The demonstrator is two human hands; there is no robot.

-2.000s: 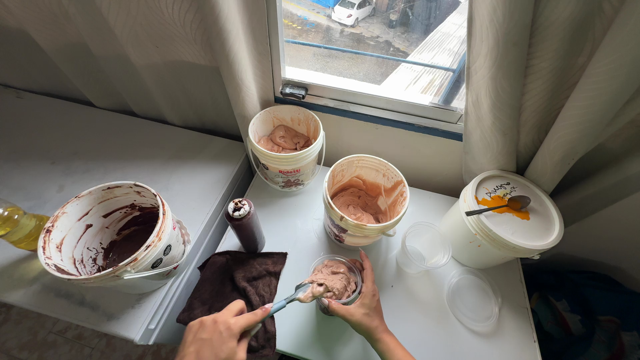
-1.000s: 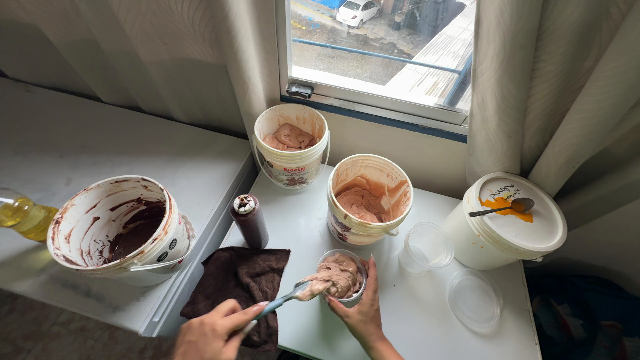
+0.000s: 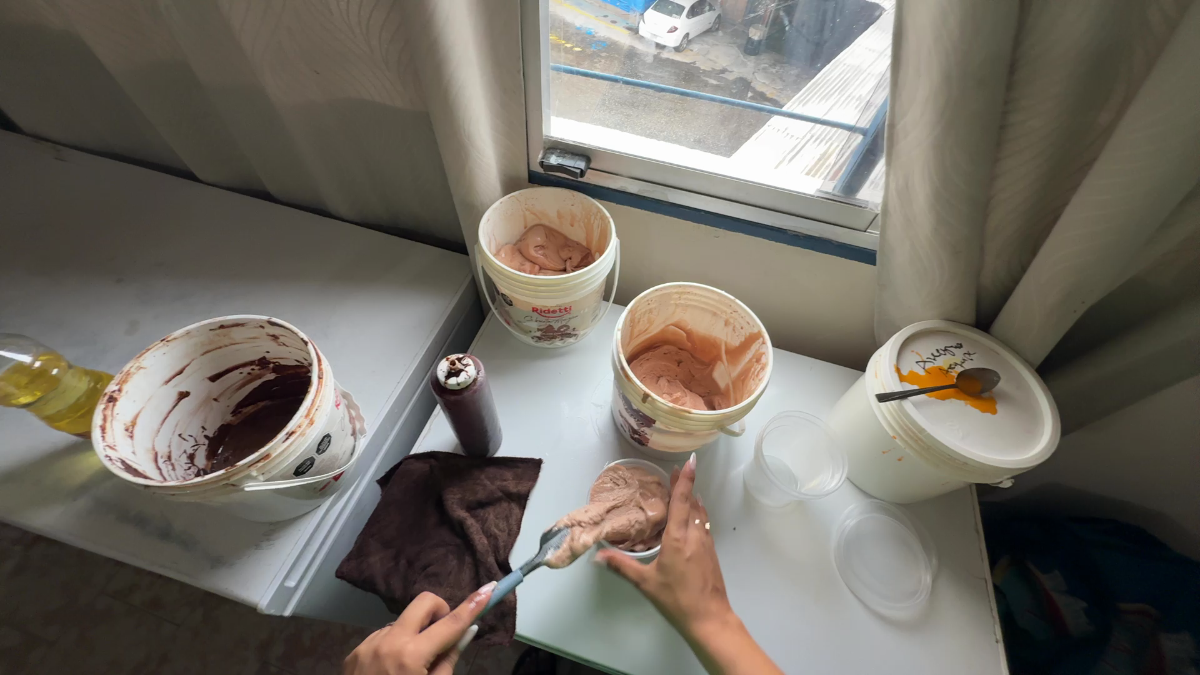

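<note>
My left hand [image 3: 422,633] grips the blue-grey handle of a spoon [image 3: 511,581], whose head carries a pinkish-brown creamy mixture. That mixture stretches over the left rim of a small clear plastic cup [image 3: 642,553], which is filled with more of it. Against the cup's right side rests my right hand [image 3: 680,562], fingers along the wall and thumb near the front rim. Just behind the cup stands a white tub [image 3: 694,422] with similar mixture inside. A dark brown cloth [image 3: 441,534] lies left of the cup.
Behind stands another tub of mixture [image 3: 548,309]. A dark squeeze bottle [image 3: 469,408] is behind the cloth. At left are a chocolate-smeared bucket [image 3: 225,492] and an oil bottle [image 3: 52,384]. Right are an empty clear cup [image 3: 797,459], a clear lid [image 3: 884,558] and a lidded bucket [image 3: 872,436] bearing a spoon [image 3: 937,384].
The spoon head has moved from over the cup to its left rim, and my left hand has shifted down and left. The mixture in the cup now looks more spread out.
</note>
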